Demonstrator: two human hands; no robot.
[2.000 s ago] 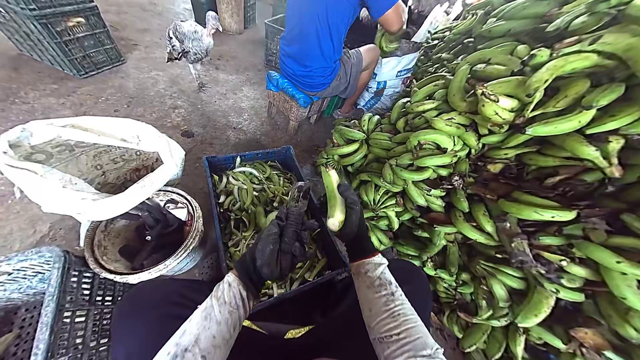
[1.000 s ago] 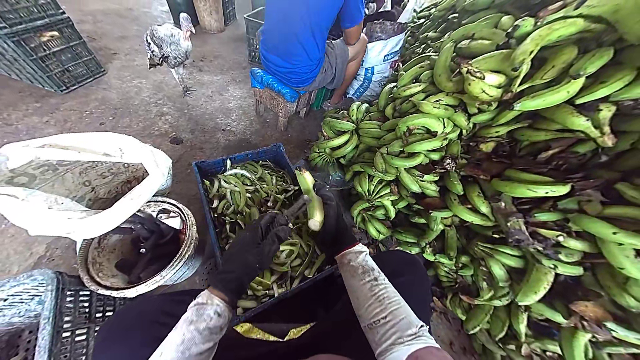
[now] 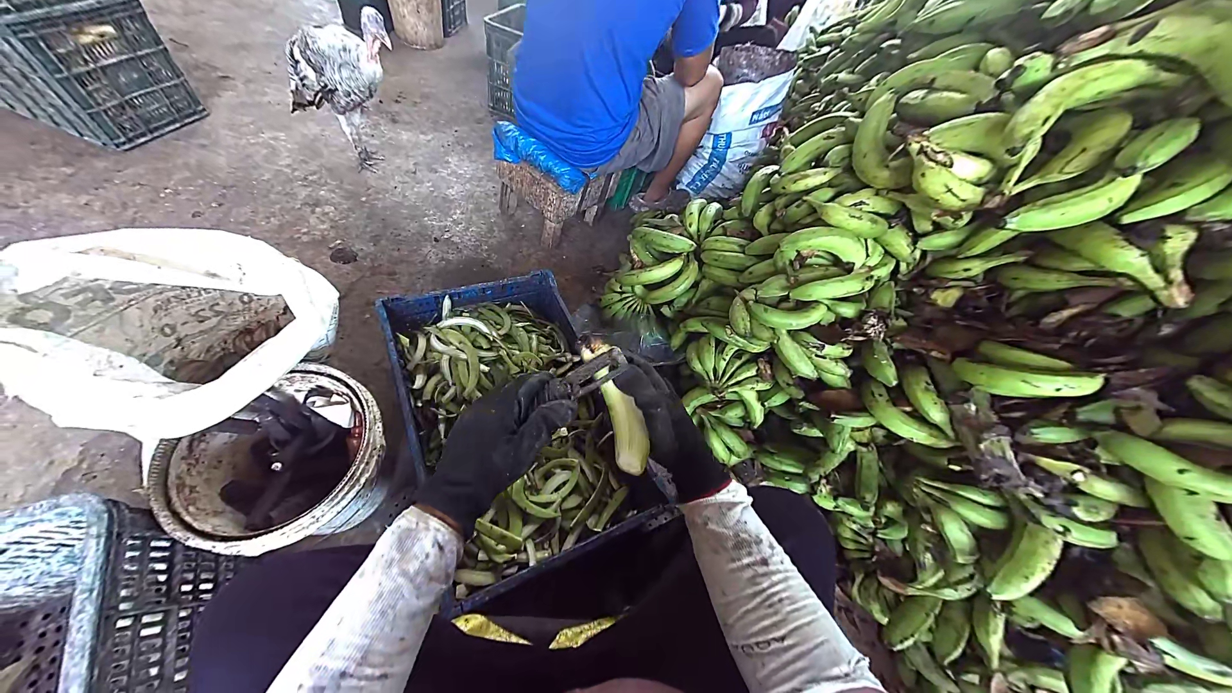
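Note:
My left hand [image 3: 502,433], in a black glove, is closed on a peeler [image 3: 589,371], whose far end lies across the upper part of a plantain. That plantain [image 3: 628,428], pale and partly peeled, is gripped by my right hand [image 3: 666,419], gloved in black too. Both hands are over a blue plastic crate [image 3: 466,291] between my knees, and long green and whitish peels [image 3: 553,491] fill much of it. Right of the crate rises a large heap of green plantains [image 3: 828,260]. The peeler's handle is mostly hidden by my left glove.
An open white sack [image 3: 226,404] and a round tub [image 3: 366,462] with dark cloth-like items stand at left. A black plastic crate [image 3: 159,577] is at lower left. Farther off are a turkey [image 3: 337,72], stacked crates [image 3: 115,82] and a person in blue [image 3: 602,77] on a low stool [image 3: 544,197].
The peeler in my left hand has come across the top of the plantain, which now tilts with its lower end to the right. The turkey has lifted its head.

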